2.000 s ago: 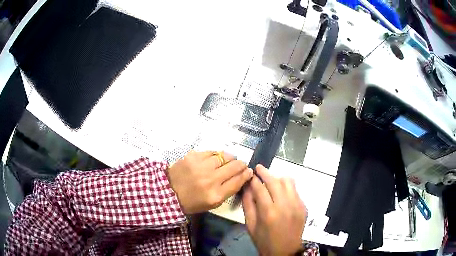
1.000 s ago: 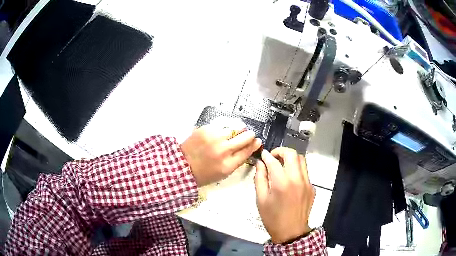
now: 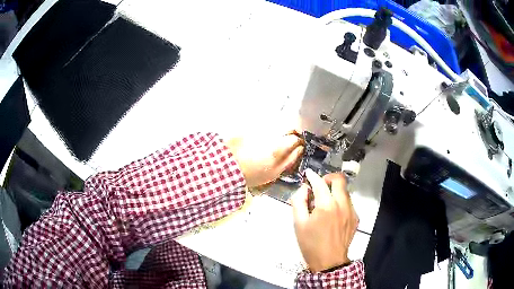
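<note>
The end of a black fabric strip lies under the presser foot of the white sewing machine. My left hand is close at the left of the needle area, its fingertips bent in on the dark fabric edge. My right hand is in front of the needle, thumb and fingers pinched on the near end of the strip. Part of the fabric is hidden under my fingers. The mesh panel being sewn is hard to tell against the white table.
A black mesh panel stack lies at the far left of the white table. A strip pile hangs right of the machine. Blue-handled snips lie at the right edge. A blue plastic bin stands behind.
Both hands have moved away from me toward the needle, and the strip between them and the presser foot has become short. The machine and table sit slightly lower in view.
</note>
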